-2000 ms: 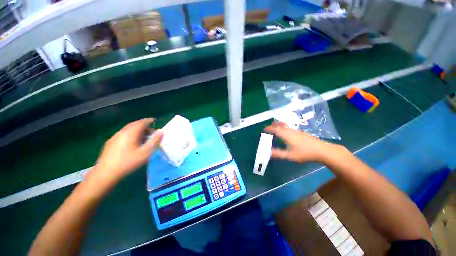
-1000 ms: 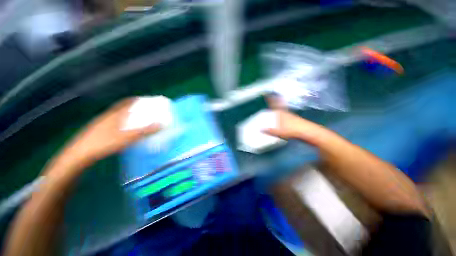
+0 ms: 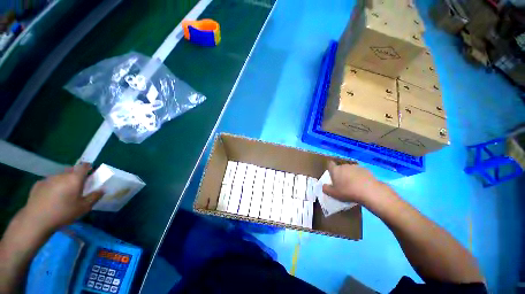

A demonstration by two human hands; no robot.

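My left hand [image 3: 60,195] grips a white product box [image 3: 115,188] above the bench, just beyond the scale. My right hand [image 3: 344,182] is inside the open master carton [image 3: 262,147], gripping another white product box [image 3: 331,202] at the right end of the rows. White boxes [image 3: 259,189] stand on edge in rows across the left and middle of the carton. The light-blue counting scale [image 3: 103,265] is at the lower left, partly cut off; its keypad shows and its displays are out of view.
A clear plastic bag [image 3: 137,103] with white parts and an orange-and-blue ring [image 3: 202,33] lie on the green bench. Sealed cartons [image 3: 368,97] stand stacked on a blue pallet [image 3: 368,158] beyond the carton. A blue stool [image 3: 487,163] is at the far right.
The view has swung right and down to the carton. My right hand has moved its box from the bench into the carton. My left hand has lifted its box off the scale.
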